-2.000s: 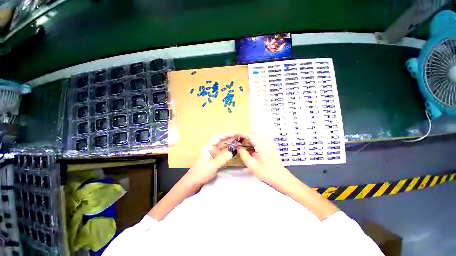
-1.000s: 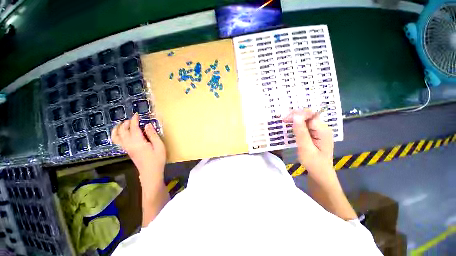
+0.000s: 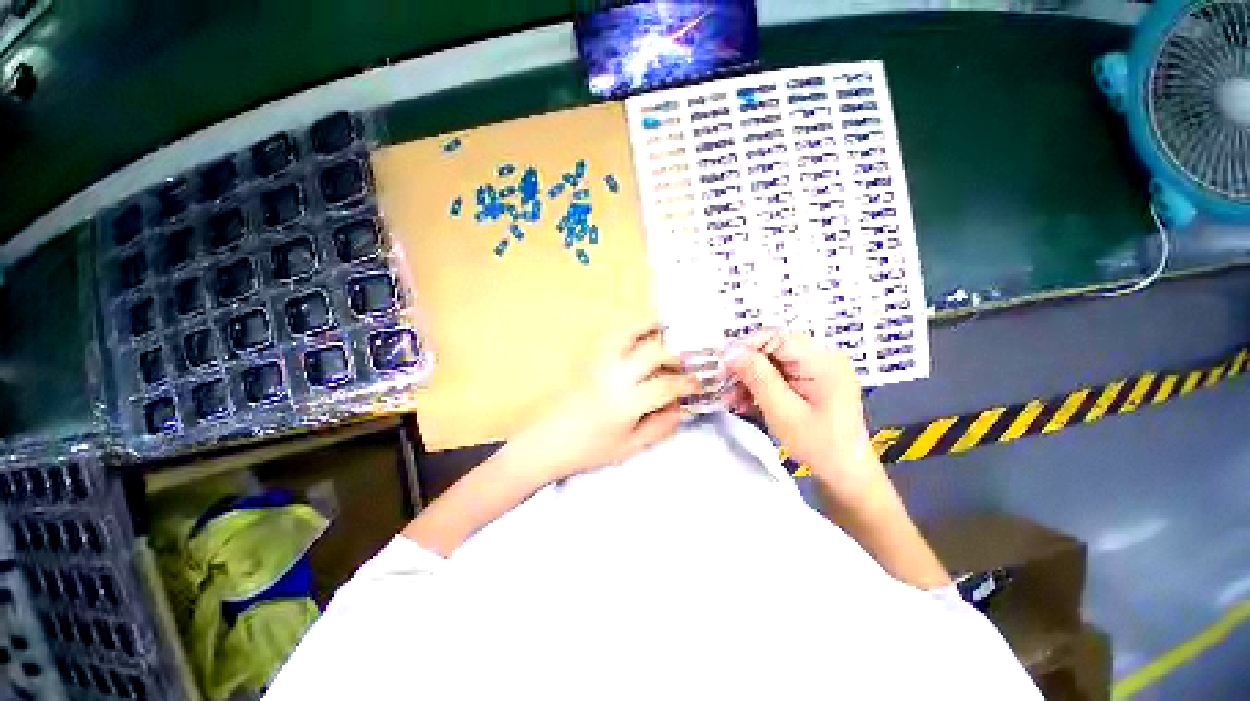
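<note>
The white parts sheet (image 3: 891,206) with rows of small dark parts lies right of the tan board (image 3: 514,329). My right hand (image 3: 802,397) is at the sheet's lower edge with thumb and fingertips pinched together; what is between them is too small to tell. My left hand (image 3: 624,404) lies over the board's lower right corner, its fingers reaching the sheet's lower left corner; no held thing shows. Small blue pieces (image 3: 510,199) lie loose on the board. The clear blister tray (image 3: 254,288) with black frames in its pockets lies left of the board.
A phone (image 3: 668,44) showing video stands behind the sheet. A turquoise fan (image 3: 1213,103) is at the far right. A box with yellow-green and blue cloth (image 3: 254,562) is lower left, beside more trays (image 3: 69,589). Black-yellow tape (image 3: 1069,418) marks the floor.
My left hand has moved right from the blister tray to the sheet's lower left corner. My right hand has moved left and down along the sheet. The black frame earlier between my hands no longer shows there.
</note>
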